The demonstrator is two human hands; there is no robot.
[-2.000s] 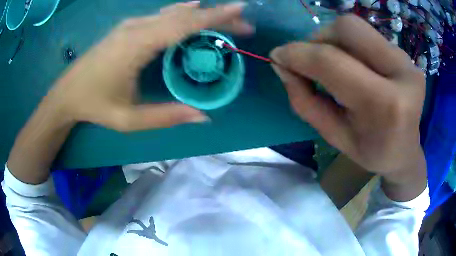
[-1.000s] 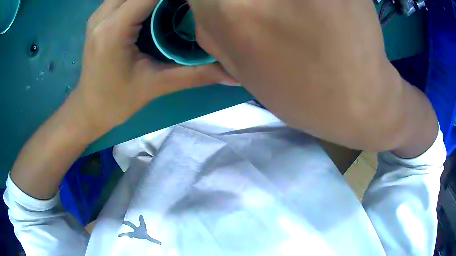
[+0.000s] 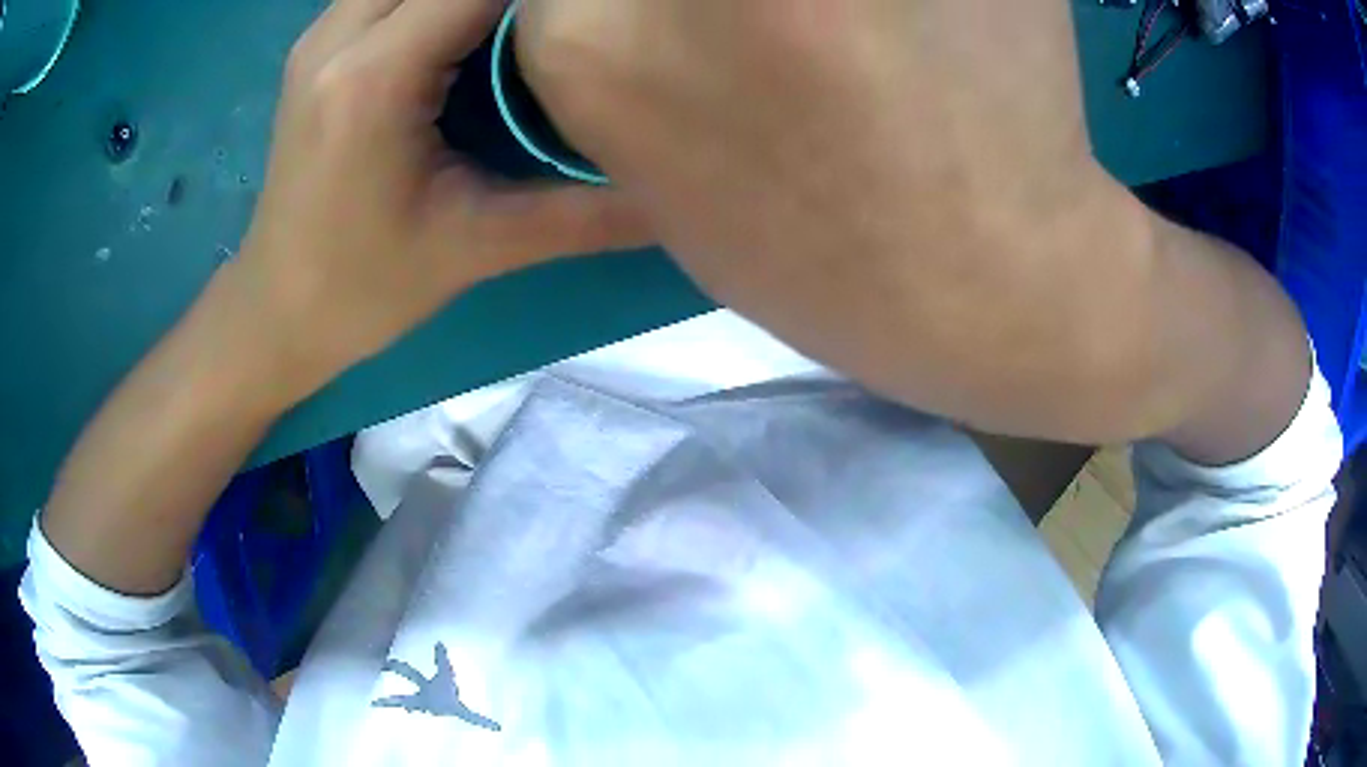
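Note:
A teal motor housing stands at the top centre of the view, mostly covered by my hands; only part of its near rim shows. My left hand is wrapped around its left and near side, thumb along the near side, fingertips cut off by the top edge. My right hand is over the housing's opening from the right. Its fingers are hidden inside or behind the hand, so what they hold cannot be seen. No motor or red wire shows at the housing.
Dark green bench top with its near edge slanting across. Part of another teal housing is at the top left. Motors with leads are at the top right. Blue plastic is at the right edge.
My left hand has closed around the housing. My right hand has moved left from holding the red wire to over the opening. In the last second, it covers more of the housing.

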